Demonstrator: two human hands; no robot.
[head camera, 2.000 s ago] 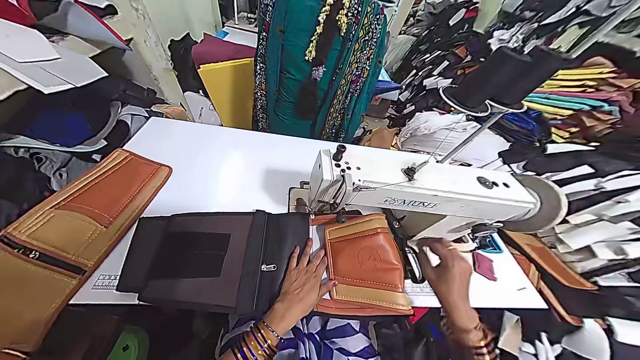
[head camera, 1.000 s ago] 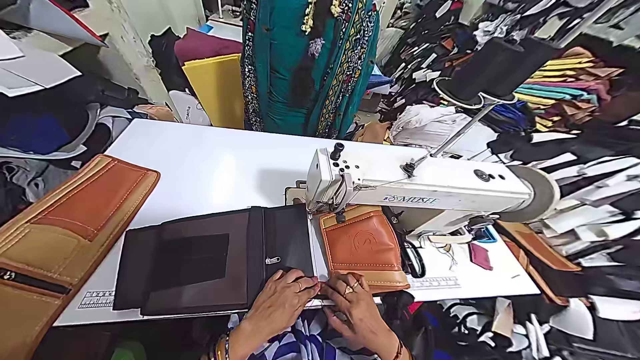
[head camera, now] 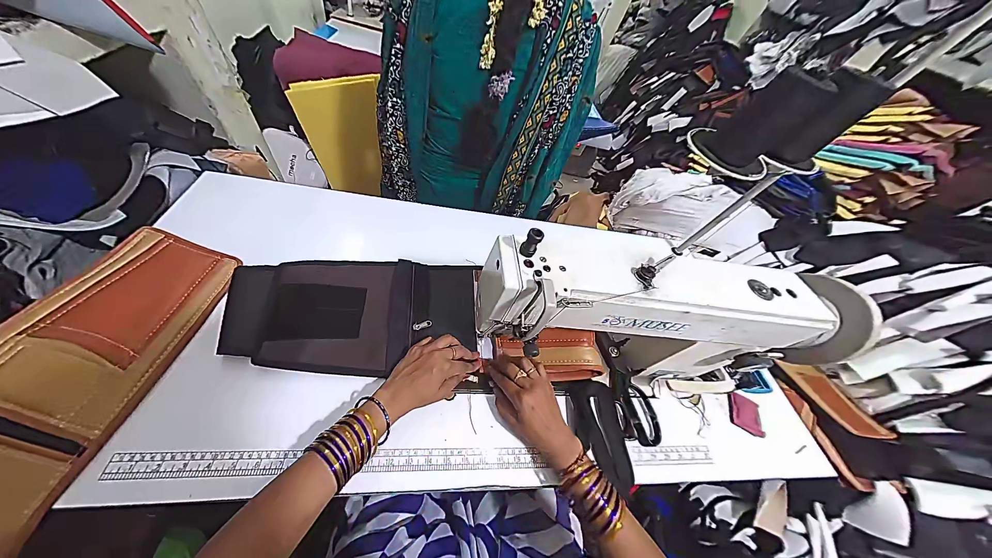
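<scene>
A white sewing machine (head camera: 659, 294) stands on the white table. Left of its needle area lies a black and dark brown panel (head camera: 333, 318) with a zip, and a tan and orange-brown stitched piece (head camera: 566, 355) lies partly under the machine head. My left hand (head camera: 434, 368) presses on the panel's right edge, fingers close to the presser foot. My right hand (head camera: 531, 403) rests its fingertips on the near edge of the stitched piece, just right of my left fingertips. The needle itself is hidden.
Black scissors (head camera: 642, 411) lie right of my right hand. A long tan and brown panel (head camera: 116, 333) overlaps the table's left end. A printed ruler strip (head camera: 256, 463) runs along the near edge. A person in teal clothing (head camera: 457, 108) stands behind the table.
The dark panel and stitched piece have moved away from me, the latter now partly beneath the machine head. My right hand, near the scissors two seconds ago, has come in beside my left.
</scene>
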